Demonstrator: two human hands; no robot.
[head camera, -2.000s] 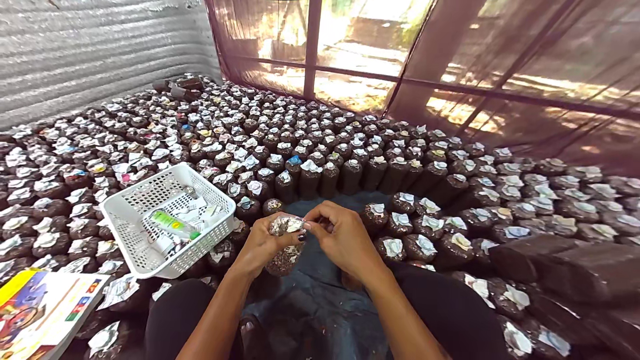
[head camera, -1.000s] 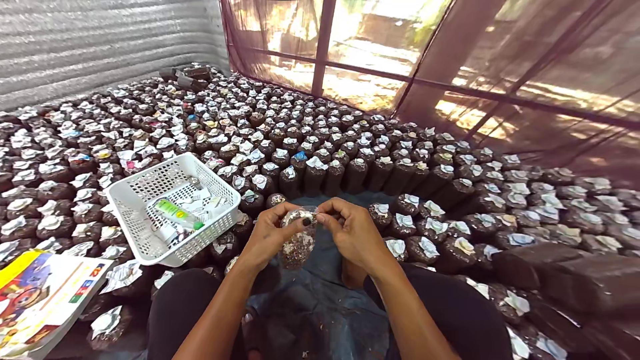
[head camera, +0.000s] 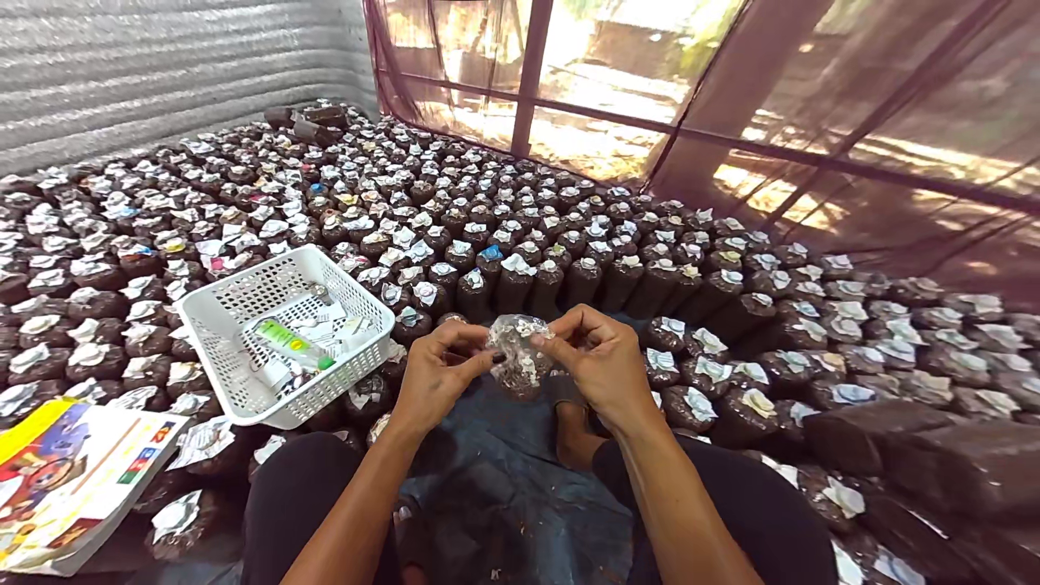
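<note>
Between my hands is a clear plastic bag with dark, white-flecked contents, its upper part loose and crinkled. My left hand pinches the bag's left edge between thumb and fingers. On the opposite side, my right hand pinches the top right of the plastic. To the left stands a white perforated plastic basket holding a clear bottle with a green label and green cap and scraps of paper. Many filled bags topped with folded paper stand packed around me.
A thick paperback book with a colourful cover lies on bags at the lower left. Filled bags lie on their sides at the right. Dark sheeting covers the ground between my legs. Behind are a corrugated wall and a mesh screen.
My hands have moved apart at the top of the bag, and its clear plastic now shows spread wider between them. The basket and book have stayed put.
</note>
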